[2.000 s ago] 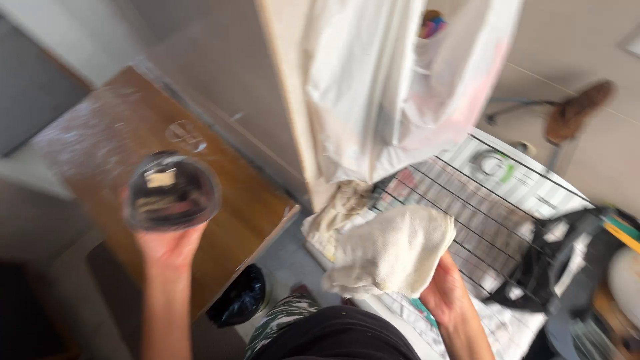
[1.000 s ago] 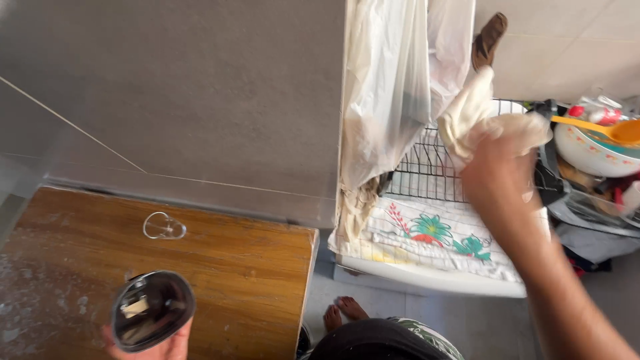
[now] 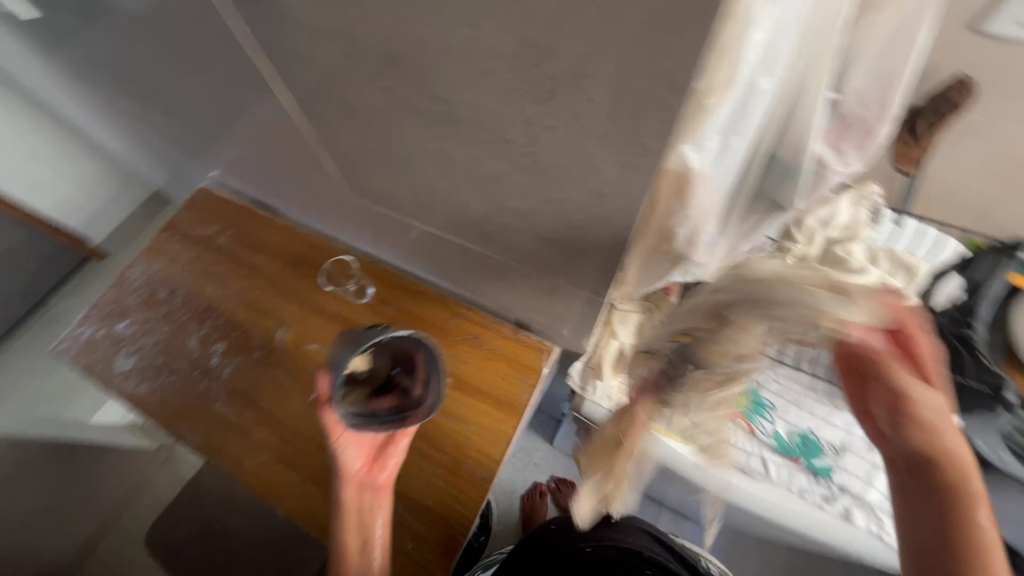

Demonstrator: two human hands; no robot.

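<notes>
My left hand point(image 3: 370, 448) holds a dark round container point(image 3: 389, 379) from beneath, above the wooden table; its inside looks dark and shiny, with a pale reflection. In my right hand point(image 3: 900, 376) is a beige cloth point(image 3: 744, 320), blurred by motion, hanging down to the left over the edge of the white surface. A second, cream cloth point(image 3: 840, 240) lies bunched on the dish rack behind it. On the wooden table, near the wall, rests a small clear ring-shaped object point(image 3: 346, 279).
The wooden table point(image 3: 240, 320) bears whitish smears. White plastic bags point(image 3: 768, 136) hang at the wall's edge. Beneath the cloth lies a white towel with a printed pattern point(image 3: 840, 440). A brown brush-like object point(image 3: 932, 124) is at the upper right, black items point(image 3: 972, 312) below it.
The cream cloth, in my right hand one second ago, now lies on the rack. My right hand has taken hold of a beige cloth. My left hand still holds the container.
</notes>
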